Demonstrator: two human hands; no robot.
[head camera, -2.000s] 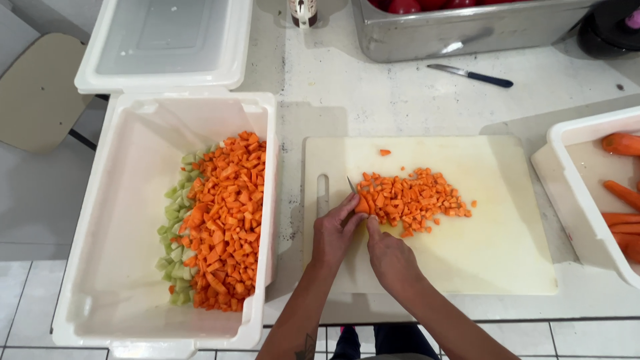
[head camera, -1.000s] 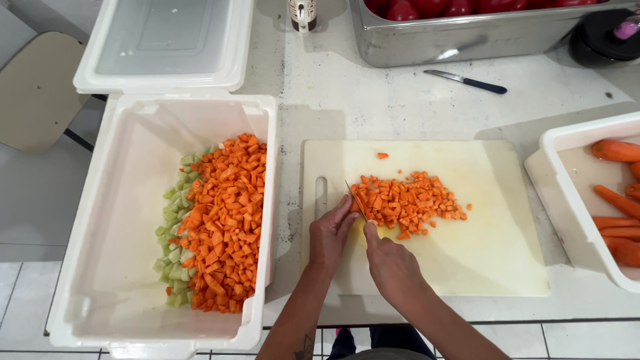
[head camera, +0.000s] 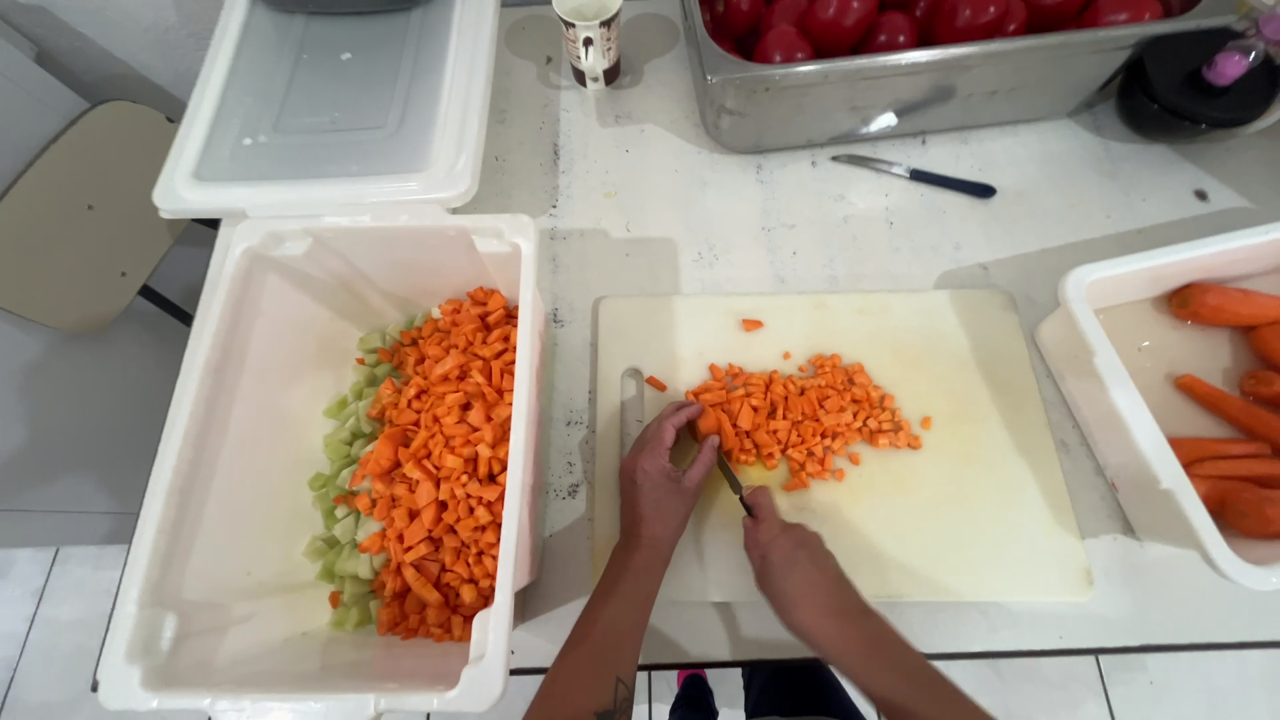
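My left hand (head camera: 668, 468) pinches a piece of carrot (head camera: 707, 422) between thumb and fingers near the left side of a white cutting board (head camera: 960, 520). In my right hand (head camera: 790, 555) is the dark handle of a small knife (head camera: 732, 472), its blade beside the left thumb and partly hidden by it. A heap of diced carrot (head camera: 800, 415) lies on the board just right of the left fingertips, with a few loose bits around it. At the left, a white plastic bin (head camera: 240, 450) holds diced carrot (head camera: 450, 470) and pale green vegetable cubes (head camera: 345, 480).
Whole peeled carrots (head camera: 1225, 400) lie in a white tub (head camera: 1110, 400) at the right. Behind the board are a second knife (head camera: 920, 175), a steel pan (head camera: 880, 100) of red tomatoes (head camera: 840, 22), a mug (head camera: 590, 45) and a black lidded container (head camera: 1190, 85). A plastic lid (head camera: 330, 110) sits behind the bin.
The knife blade has shifted from the left fingertips to beside the thumb. A small carrot bit now lies near the board's handle slot, where none showed before.
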